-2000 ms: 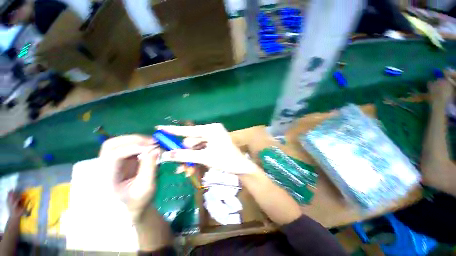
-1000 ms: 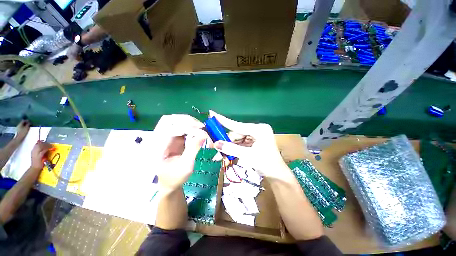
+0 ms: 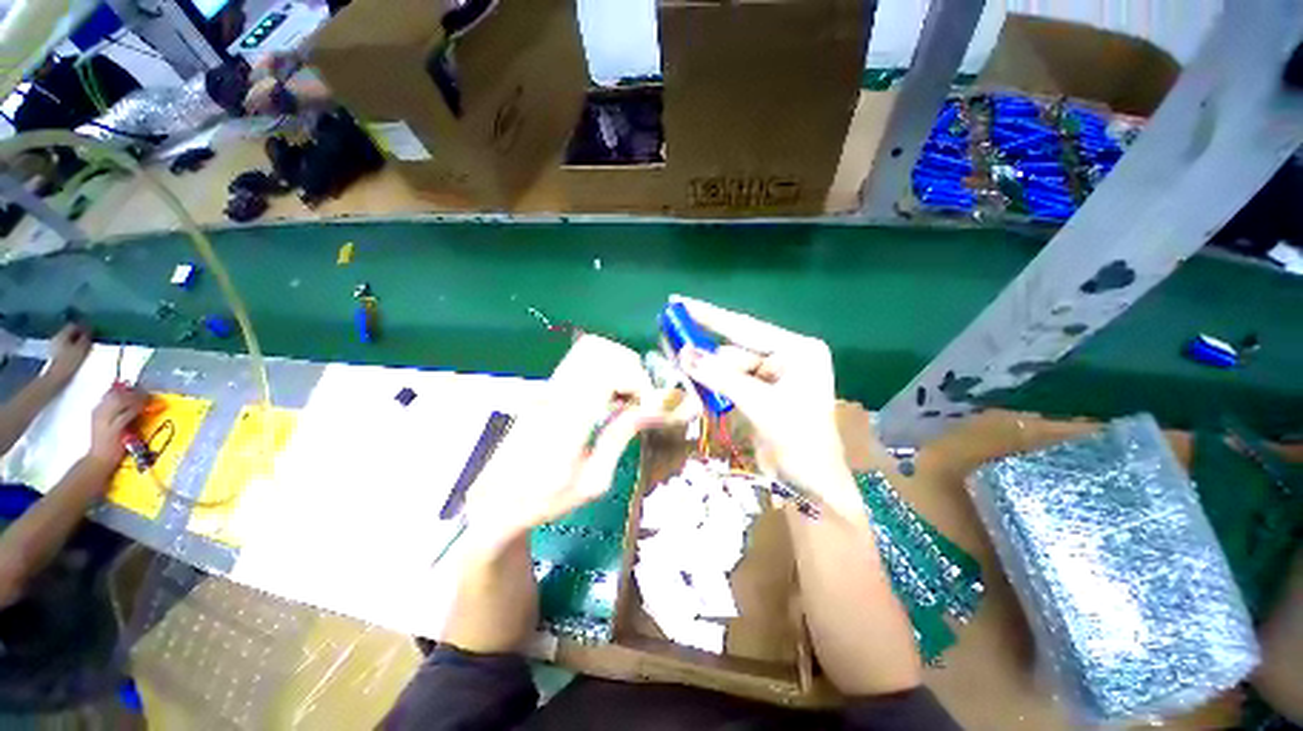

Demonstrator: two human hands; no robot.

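Observation:
A blue battery pack [image 3: 696,354] is held in my right hand [image 3: 765,400], tilted, above the back of the open carton tray [image 3: 779,628]. Thin red and dark lead wires [image 3: 729,446] hang from it over the tray. My left hand [image 3: 593,429] is beside the pack, its fingertips pinched near the pack's left side; whether they hold a small piece or a wire I cannot tell. Small white pads [image 3: 693,550] lie in a loose pile in the tray.
PCB panels [image 3: 575,571] lie left of the tray, others [image 3: 915,564] right. A bubble-wrap packet [image 3: 1122,564] lies farther right. The green conveyor belt [image 3: 457,264] carries spaced packs. A white post [image 3: 1086,214] rises at right. Another person's hands [image 3: 117,426] work at left over orange-yellow sheets.
Both hands have moved right and slightly up with the blue pack. My left hand has turned beside it. A dark flat strip on the white surface now shows more fully.

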